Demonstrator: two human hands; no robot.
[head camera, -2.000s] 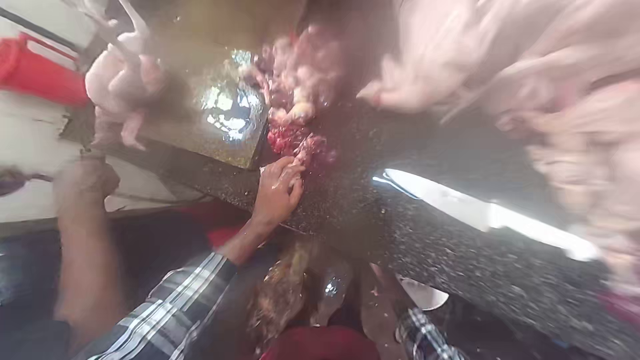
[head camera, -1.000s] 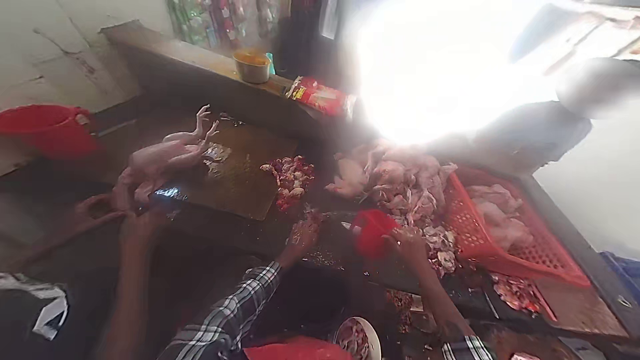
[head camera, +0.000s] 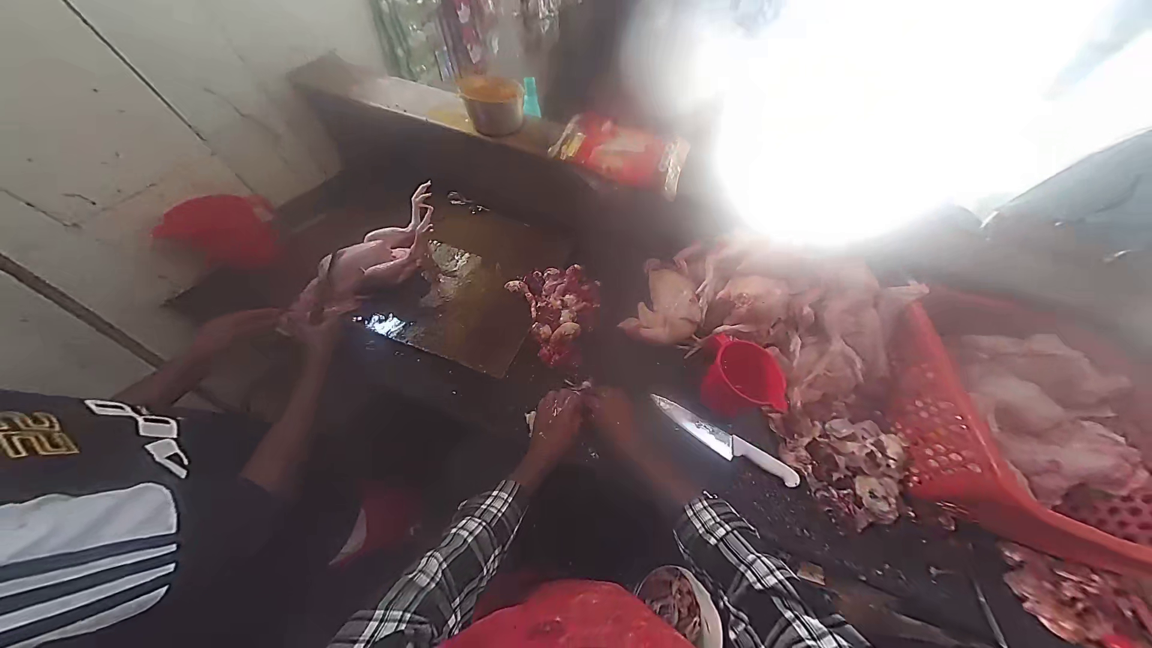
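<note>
My left hand and my right hand are close together at the near edge of the dark counter, fingers curled around a small piece of meat or offal that they mostly hide. Just beyond them lies a pile of chicken giblets. To the right of my hands rests a knife with a white handle, its blade pointing up and left. A red plastic mug stands tipped behind the knife, against a heap of plucked chickens.
At left a co-worker's hands hold a plucked chicken on a wet board. A red perforated crate with chicken meat stands right, beside scraps. A metal bowl and red packet are on the back ledge. A white bucket stands below.
My right hand has let go of the red mug and moved left, beside my left hand. The mug now stands beside the chickens. The view has swung left since one second ago.
</note>
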